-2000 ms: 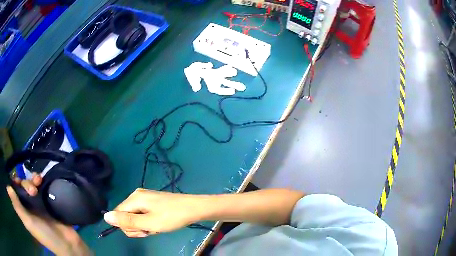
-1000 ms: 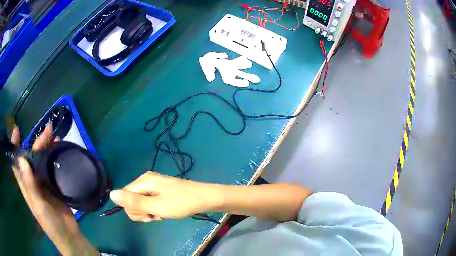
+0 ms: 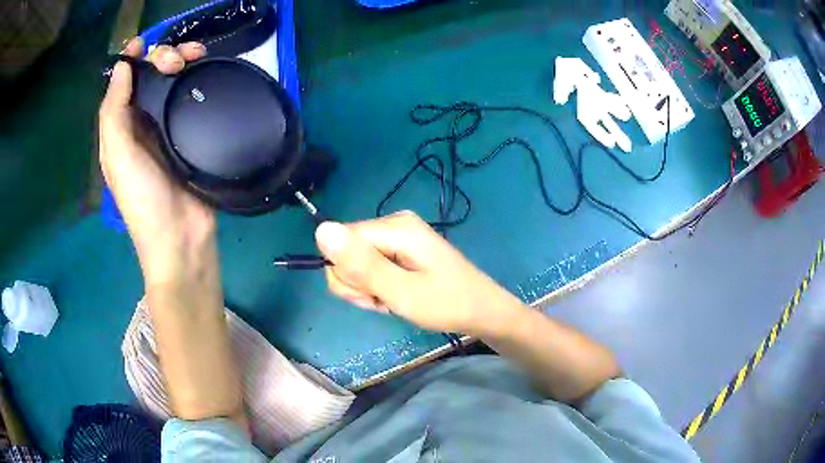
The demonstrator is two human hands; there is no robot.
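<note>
My left hand (image 3: 149, 181) holds the black over-ear headphones (image 3: 231, 127) up at the upper left, fingers around the headband side. My right hand (image 3: 407, 267) pinches a black cable plug (image 3: 308, 203) whose silver pin points at the lower edge of the ear cup; the pin is visible outside the cup, and whether its tip touches is unclear. A second black lead with a dark tip (image 3: 301, 262) sticks out below my right fingers. The other cup is mostly hidden.
A blue tray (image 3: 288, 45) with a glossy black bundle lies behind the headphones. Black test leads (image 3: 543, 172) tangle across the bench. White gloves (image 3: 592, 104), a white test box (image 3: 638, 77) and a power supply (image 3: 769, 107) stand right. A white bottle (image 3: 32, 309), striped cloth (image 3: 262, 380) and fan (image 3: 109, 434) are lower left.
The view has swung left, so the bench items sit further right. The headphones are raised with one cup face showing, and the silver pin now shows at the cup's edge.
</note>
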